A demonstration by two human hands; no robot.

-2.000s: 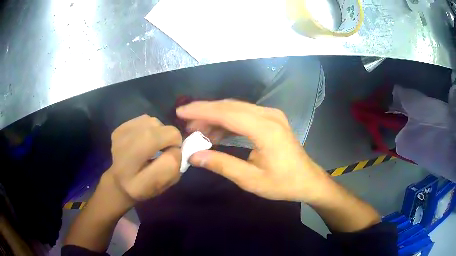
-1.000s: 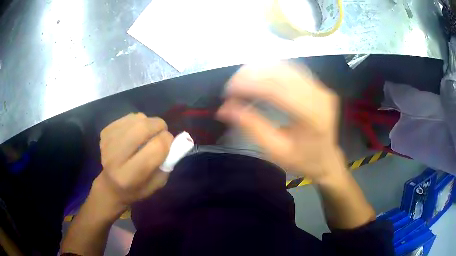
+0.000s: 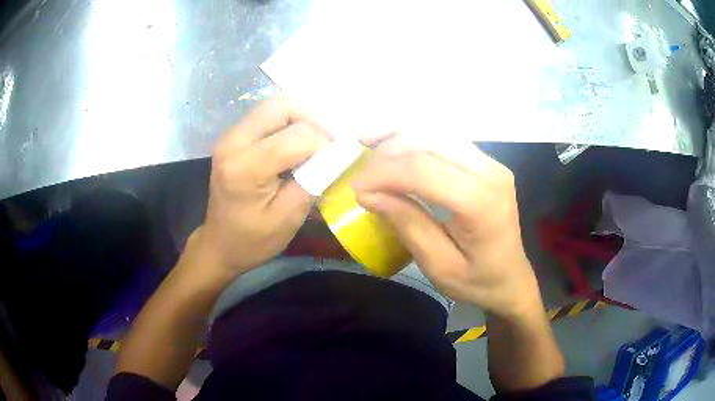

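Observation:
My left hand is raised near the bench's front edge, fingers bent. A white wrap sticks out at its finger ends; whether the fingers also pinch something is hidden. My right hand holds the yellow packing tape roll, with thumb and fingers on its upper right side. The roll's upper left part lies against or very close to the white wrap. No separate tape strip can be made out. The white paper sheet lies on the metal bench beyond my hands, strongly overexposed.
The metal bench spans the top. A yellow bar-like tool and a small white item with a blue tip lie on its right. Below are red stool parts, pale cloth, blue bins and black-yellow floor tape.
My right hand has taken the tape roll off the bench and brought it to the white wrap. My left hand has moved up and right. The yellow tool and small white item now show.

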